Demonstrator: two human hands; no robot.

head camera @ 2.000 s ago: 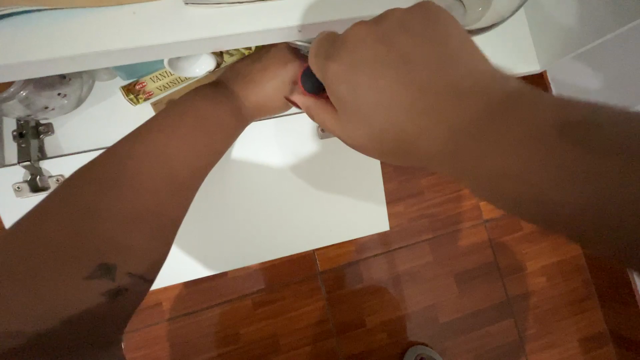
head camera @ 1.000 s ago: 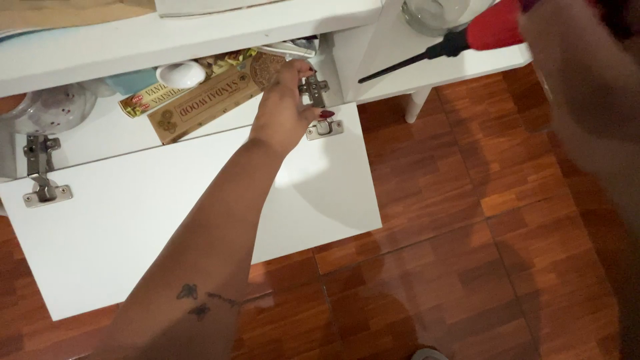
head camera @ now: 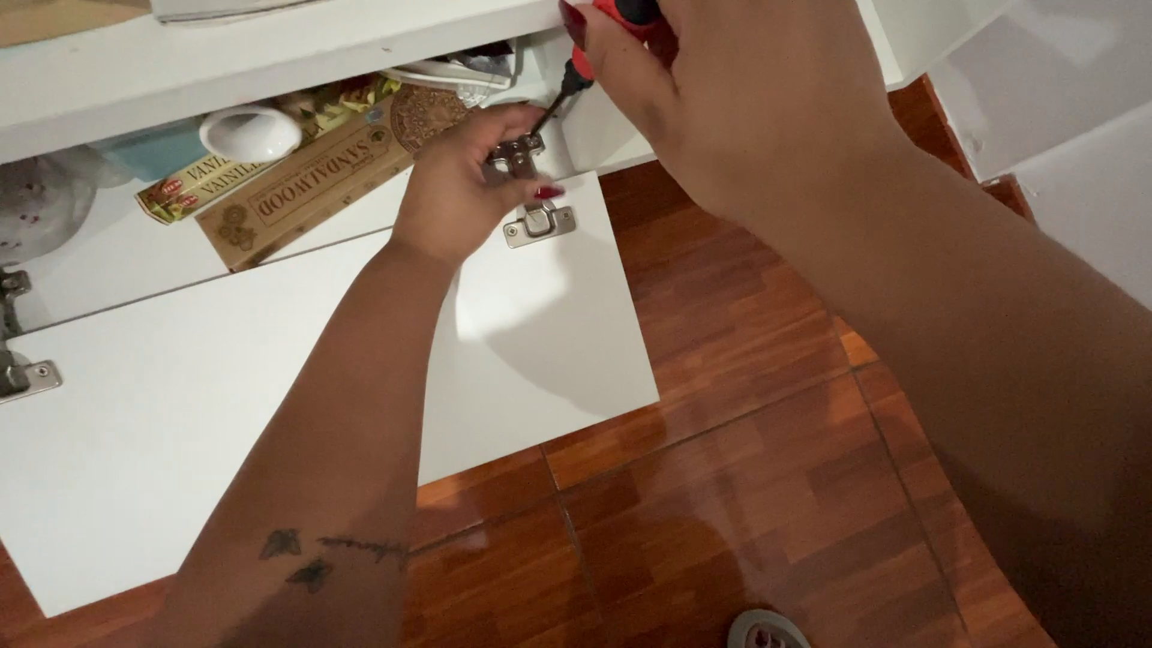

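Observation:
My right hand point(head camera: 711, 99) grips a red and black screwdriver point(head camera: 576, 76) by its handle. The shaft slants down to the left, its tip at the upper plate of a metal cabinet hinge point(head camera: 517, 155). Thumb and fingers of my left hand point(head camera: 463, 175) are around that hinge, touching it; whether they pinch it firmly I cannot tell. The hinge's cup part point(head camera: 540, 225) sits on the white cabinet door point(head camera: 549, 360), which hangs folded down. A second hinge point(head camera: 27, 378) joins the door at the far left.
Inside the white cabinet point(head camera: 297, 67) lie a sandalwood incense box point(head camera: 315, 184), a yellow incense box point(head camera: 171, 193), a small white dish point(head camera: 250, 133) and a glass bowl point(head camera: 40, 207). Below is a reddish wood-look tiled floor point(head camera: 720, 504). A white surface stands at the right.
My right hand has brought the screwdriver from the upper right to the hinge beside my left hand. One second ago the tool was away from the hinge. The view is closer.

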